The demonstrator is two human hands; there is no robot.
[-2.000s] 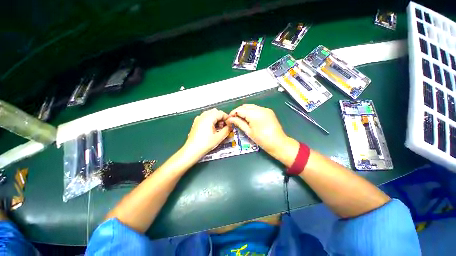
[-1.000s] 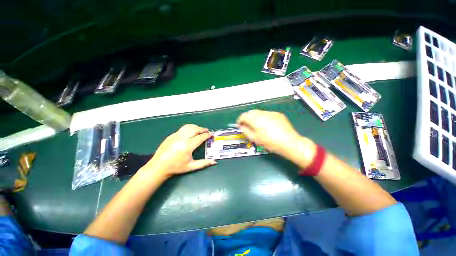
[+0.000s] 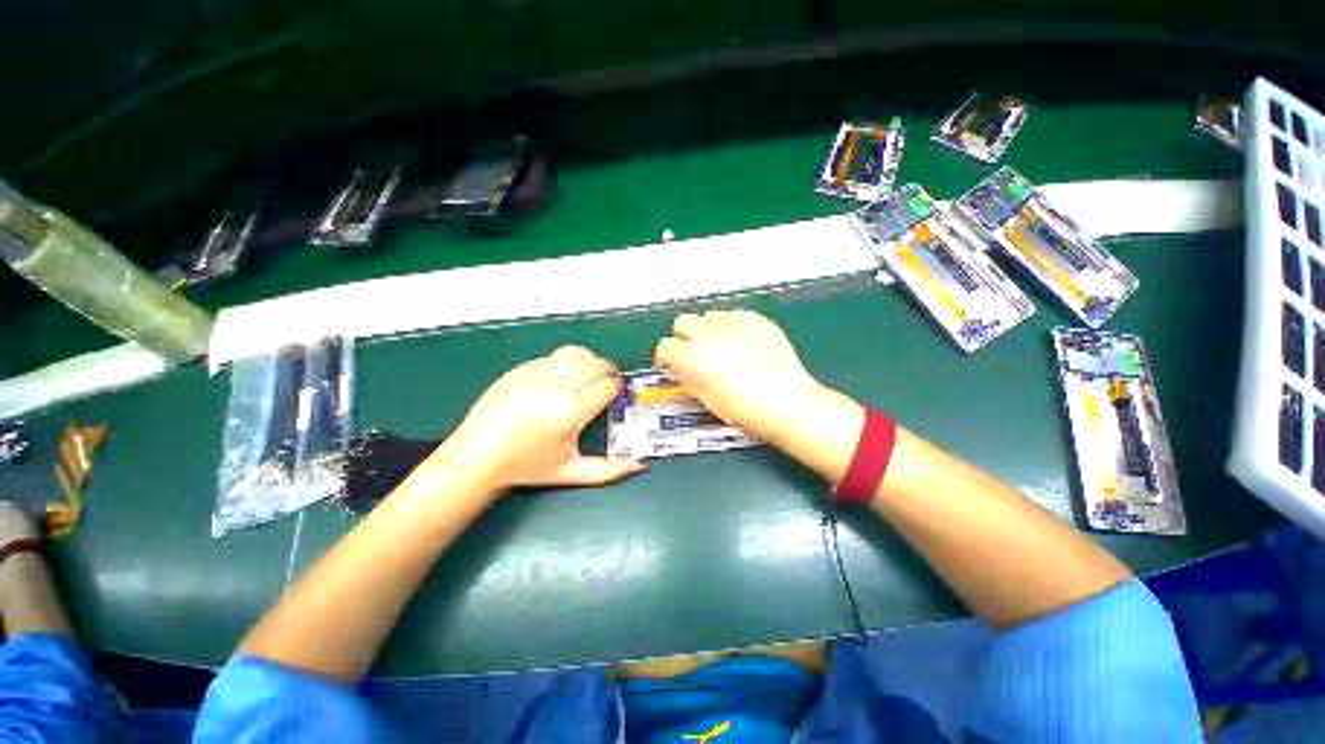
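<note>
A silver-grey phone mid-frame (image 3: 674, 427) with orange and black strips lies flat on the bench in front of me. My left hand (image 3: 541, 416) holds its left end, with fingertips at the top left corner and thumb along the near edge. My right hand (image 3: 738, 372) is bent over the frame's upper and right part, fingers curled down and touching it. Whether it holds a tool or a thin part is hidden by the fingers. A loose black cable bundle (image 3: 390, 468) with gold tips lies by my left forearm.
A clear plastic bag (image 3: 281, 443) lies left. Several phone assemblies (image 3: 1119, 433) lie right; others (image 3: 860, 159) are on the green belt beyond the white strip (image 3: 552, 288). A white parts tray (image 3: 1253, 305) stands far right. A pale tube (image 3: 109, 279) and another person's arm (image 3: 29, 589) are left.
The tweezers lying right of my work two seconds ago are gone from there. My left hand has moved from the middle to the frame's left end. The belt assemblies have shifted right.
</note>
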